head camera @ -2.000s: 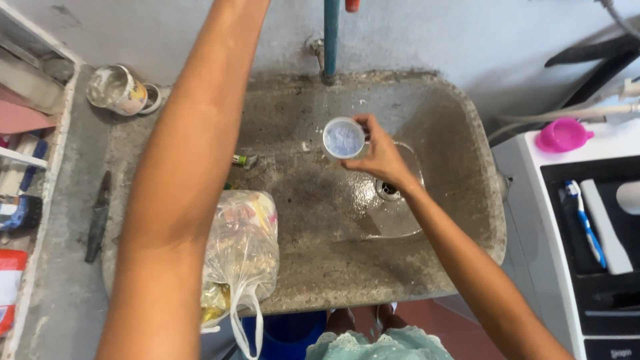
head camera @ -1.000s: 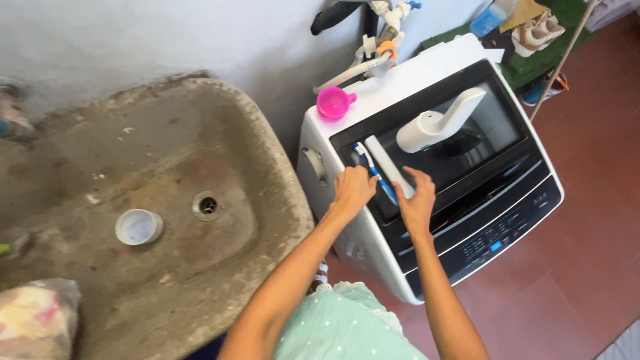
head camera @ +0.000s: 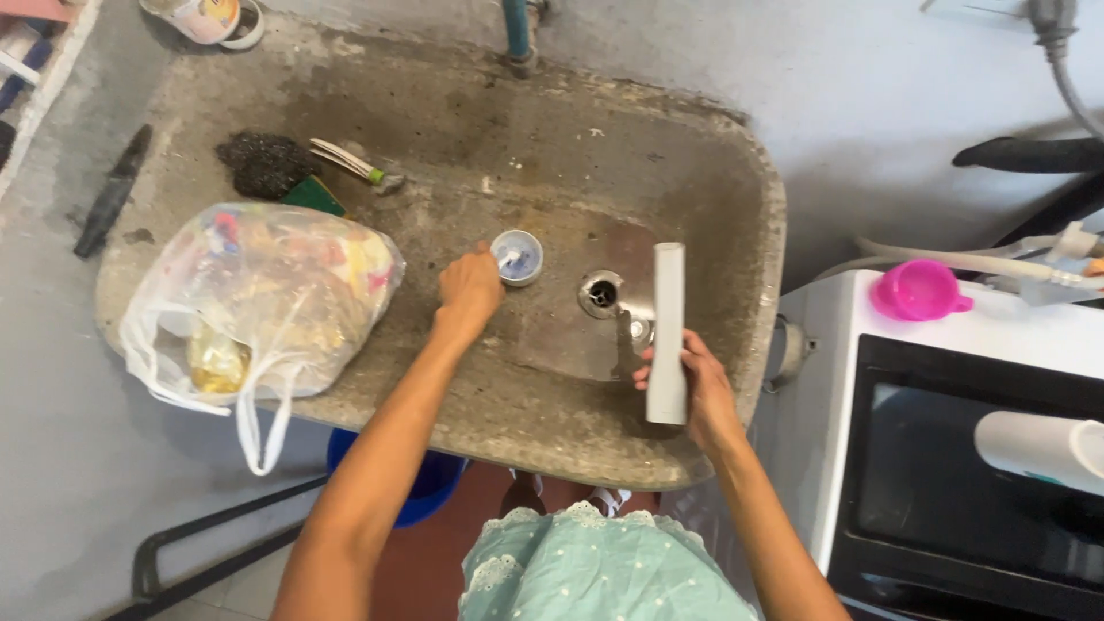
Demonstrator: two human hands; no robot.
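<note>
Over the concrete sink, my left hand [head camera: 471, 285] is closed on a toothbrush, whose white bristled head [head camera: 511, 258] dips into a small white cup [head camera: 528, 278] of bluish liquid. Most of the handle is hidden by the fingers. My right hand [head camera: 703, 379] grips a long white plastic piece [head camera: 668, 328], held lengthwise right of the metal drain [head camera: 601, 294]. A knotted clear plastic bag [head camera: 285, 293] with mixed contents lies on the sink's left part.
Dark steel wool [head camera: 266, 164], a green scouring pad [head camera: 314, 197] and a small brush [head camera: 345, 160] lie behind the bag. A pipe [head camera: 517, 34] comes down at the back. On the right, a washing machine [head camera: 841, 414] carries a pink cup [head camera: 919, 291] and a white cylindrical part [head camera: 1039, 447].
Both hands have moved from the washing machine to the sink, bringing the toothbrush and the long white piece that lay on the machine's lid. The view has swung left.
</note>
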